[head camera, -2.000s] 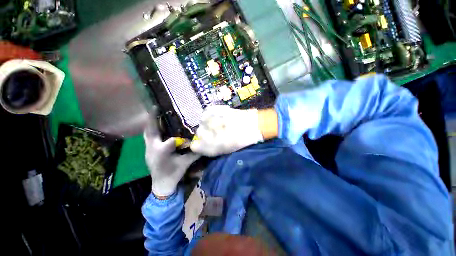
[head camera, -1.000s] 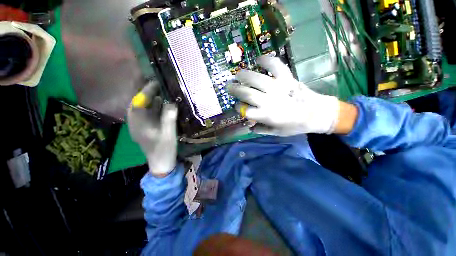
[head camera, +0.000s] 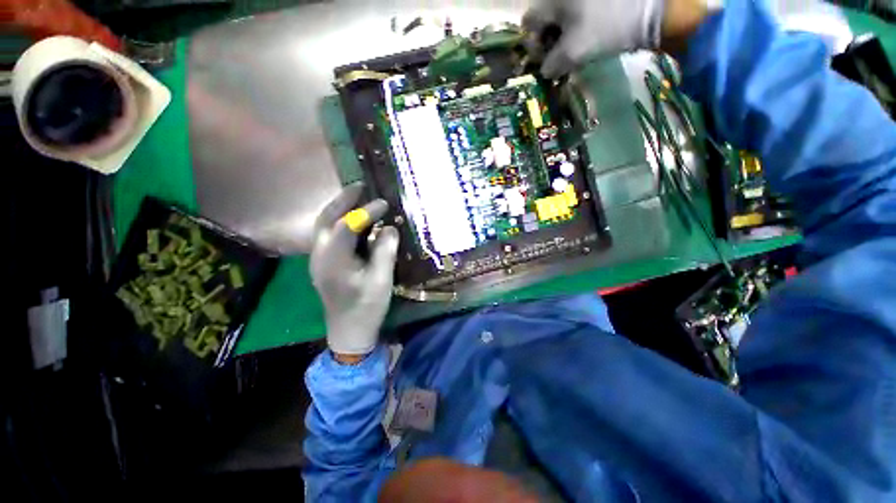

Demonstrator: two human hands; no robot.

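Note:
A green circuit board [head camera: 491,162] with a long white heatsink [head camera: 437,182] and yellow blocks sits in a black rectangular carrier frame [head camera: 378,162] on the bench. My left hand [head camera: 356,260], in a white glove with a yellow fingertip, is at the frame's lower left edge, fingers curled; whether it grips the frame cannot be told. My right hand [head camera: 599,34], in a white glove, is at the frame's upper right corner, beside greenish clamps [head camera: 452,59]. Its fingertips are dark and blurred, and what they touch is unclear.
A black tray of olive parts [head camera: 187,285] lies at left, below a white nozzle [head camera: 84,103]. A metal sheet [head camera: 246,128] lies under the frame. Dark-green sticks [head camera: 673,147] lie right. Another loaded pallet [head camera: 752,196] is partly behind my right sleeve; another board [head camera: 722,314] is lower right.
My right hand has moved from over the board's lower part up to the frame's upper right corner. My left hand stays by the left edge. The view has shifted, showing the whole frame.

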